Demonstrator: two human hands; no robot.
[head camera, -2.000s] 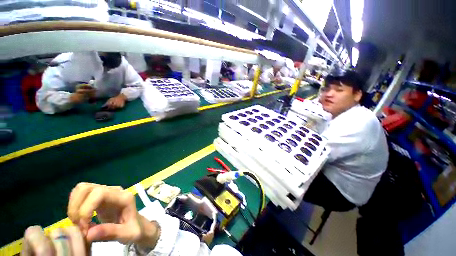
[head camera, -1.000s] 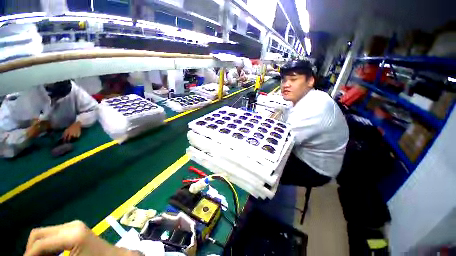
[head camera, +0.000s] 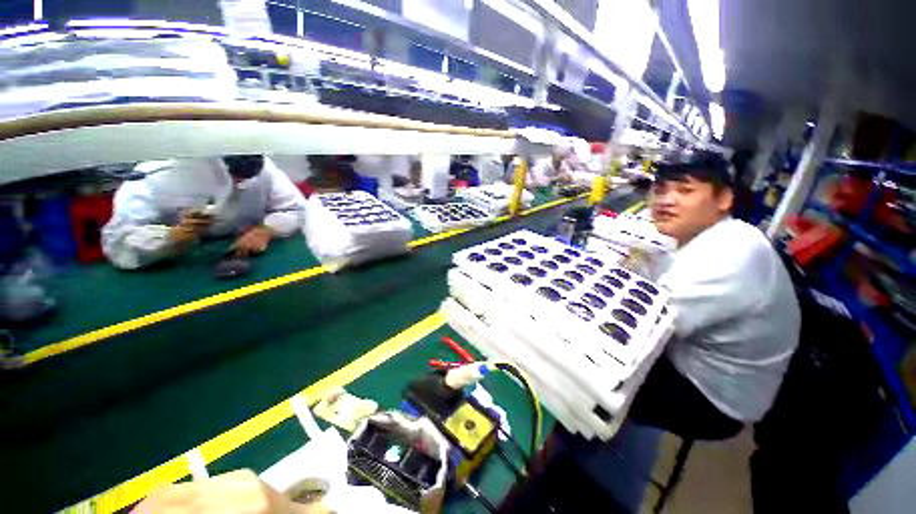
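Observation:
My right hand (head camera: 213, 494) shows at the bottom edge, blurred and cut off; its fingers and anything in them cannot be made out. My left hand is out of the picture. Right of the hand is a small round pale thing, perhaps a dish (head camera: 306, 493), partly cut off. Further right stands a black fan (head camera: 387, 464) with pale edges. The soldering iron (head camera: 466, 375) with a pale handle rests in its black stand, above a yellow sponge tray (head camera: 468, 426).
Red-handled pliers (head camera: 458, 350) lie behind the iron. A cream block (head camera: 345, 409) lies above the fan. A tall stack of white foam trays (head camera: 552, 346) with dark round parts stands at the right. A person in white (head camera: 733, 316) sits beyond it; another works across the green bench (head camera: 271, 351).
Both hands were in view near each other at lower left; my left hand has since left the picture and my right hand sits lower. The view swung right, then back left.

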